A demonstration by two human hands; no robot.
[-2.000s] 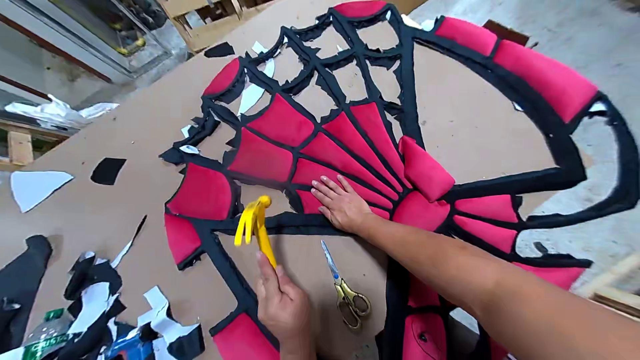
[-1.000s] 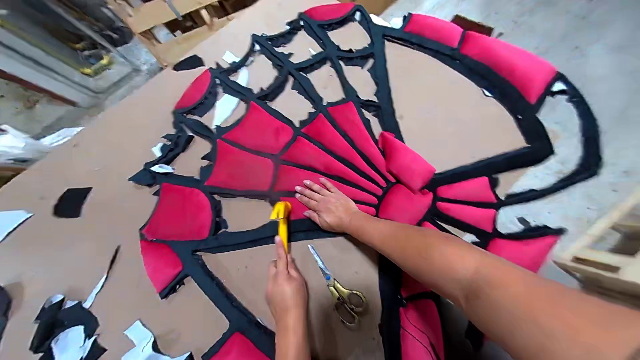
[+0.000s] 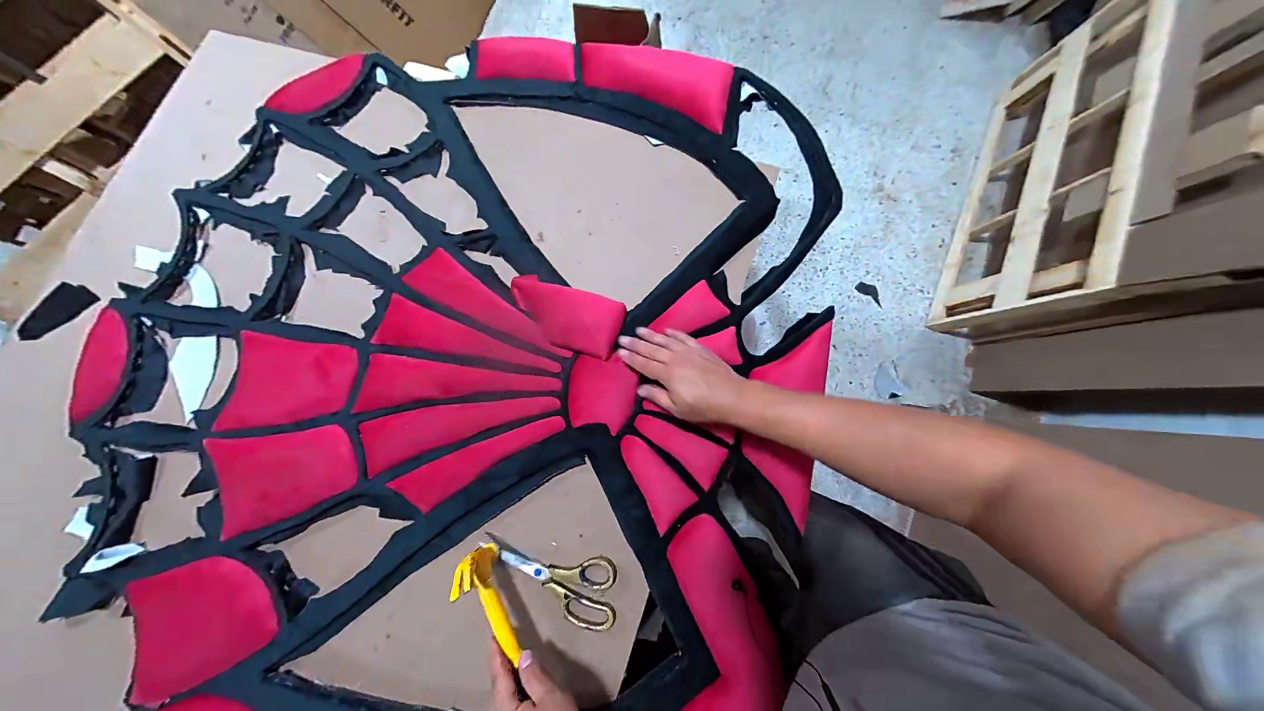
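Observation:
A large openwork panel of red padded fabric pieces [image 3: 286, 380] joined by black fabric-covered strips [image 3: 494, 212] lies on a cardboard-coloured table surface. My right hand [image 3: 686, 375] rests flat on the panel, just right of its red centre piece [image 3: 599, 392], fingers pointing left. A small red padded piece [image 3: 573, 314] sits loosely tilted above that centre. At the bottom, my left hand [image 3: 528, 683] grips the handle of a yellow hammer-shaped tool [image 3: 491, 602], its head up. Scissors with gold-coloured handles [image 3: 568, 583] lie right beside the tool's head, on the bare board inside a black-edged opening.
Black and white fabric scraps [image 3: 57, 311] lie at the left, some under the panel. A wooden pallet-like frame [image 3: 1047, 168] stands on the concrete floor at right. Cardboard boxes [image 3: 395, 30] are behind the table. The panel's right side overhangs the table edge.
My right hand has moved from the red wedge pieces to the other side of the centre piece. The yellow tool has moved from the panel to the opening beside the scissors. The view has turned considerably.

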